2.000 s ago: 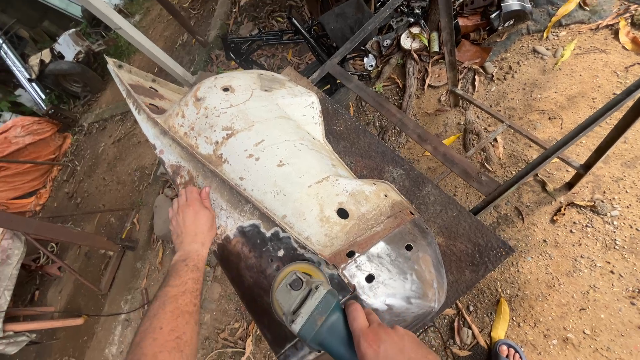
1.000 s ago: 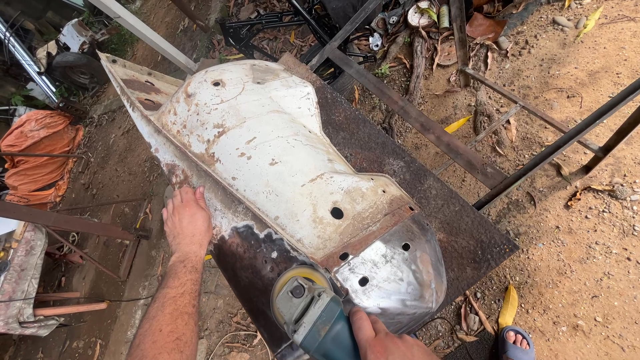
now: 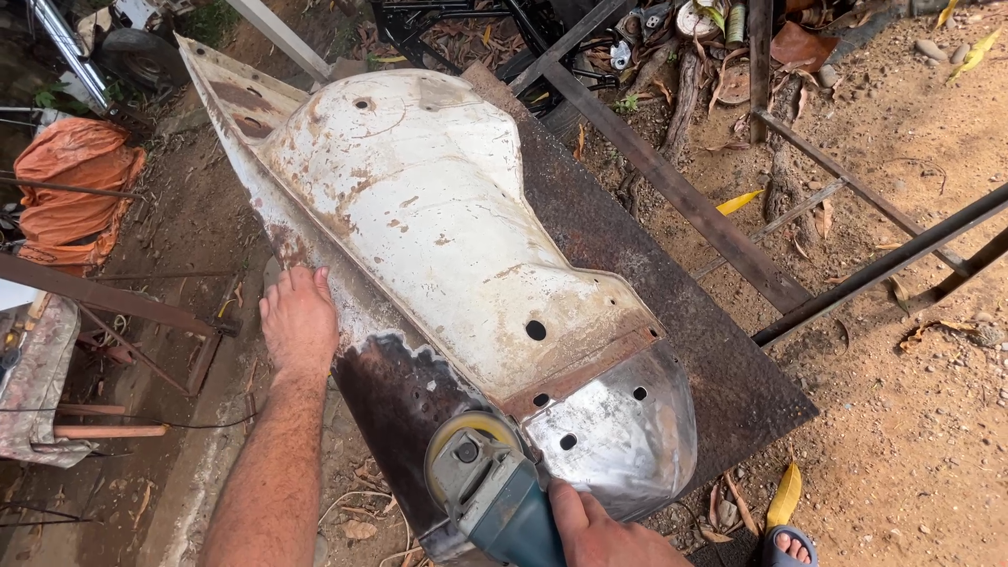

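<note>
A sheet-metal body panel (image 3: 425, 220) with worn white paint, rust patches and a bared shiny end lies on a rusty steel plate (image 3: 693, 331). My left hand (image 3: 299, 319) presses on the panel's left edge, its fingers over the rim. In my right hand (image 3: 606, 528), at the bottom, is a teal angle grinder (image 3: 504, 496). Its yellow-rimmed disc (image 3: 472, 433) lies against the dark bare strip beside the shiny end. Whether the disc spins cannot be told.
Steel frame bars (image 3: 677, 181) cross at the upper right. An orange cloth bundle (image 3: 79, 189) and a cloth-covered stand (image 3: 39, 378) are at the left. A cord runs at the lower left. A sandalled foot (image 3: 790, 547) shows at the bottom right.
</note>
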